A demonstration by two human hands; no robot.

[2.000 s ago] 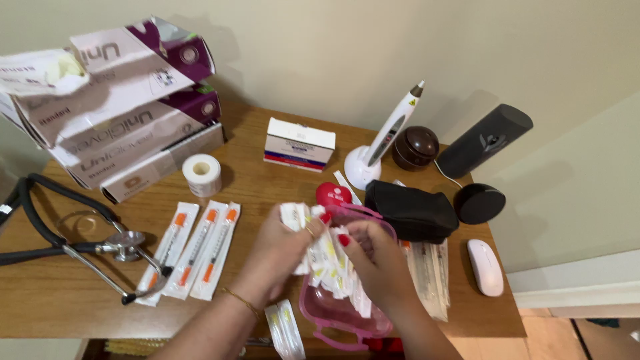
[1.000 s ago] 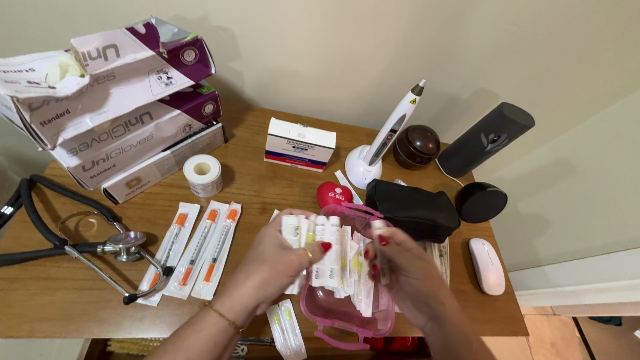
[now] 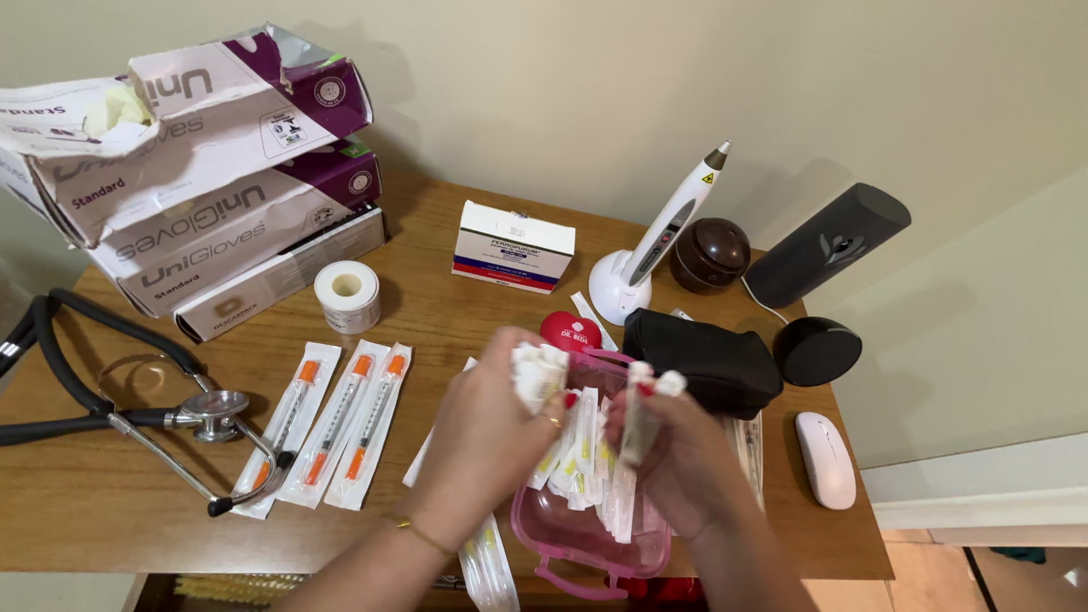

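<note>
My left hand (image 3: 501, 416) holds a bunch of small white-capped tubes (image 3: 541, 374) above the left side of a pink translucent plastic box (image 3: 557, 523). In my right hand (image 3: 676, 442) are a few similar slim tubes (image 3: 639, 416), held upright over the box's right side; they are blurred. Between the hands, several sealed packets with yellow-hubbed pieces (image 3: 582, 459) lie in the open box. More such packets (image 3: 486, 561) lie on the wooden table left of it. Several packaged syringes with orange caps (image 3: 340, 416) lie side by side further left.
A stethoscope (image 3: 212, 408), stacked glove boxes (image 3: 246, 178) and a tape roll (image 3: 347, 293) stand at left. Behind are a medicine box (image 3: 512, 246), a red heart-shaped object (image 3: 569, 330) and a white pen-like device (image 3: 671, 225). A black pouch (image 3: 701, 361), round black device (image 3: 816, 350) and mouse (image 3: 824, 459) are at right.
Both hands held white packets close together over the box two seconds ago; they are now further apart. White tubes, plain to see in the left hand one second ago, are now bunched there.
</note>
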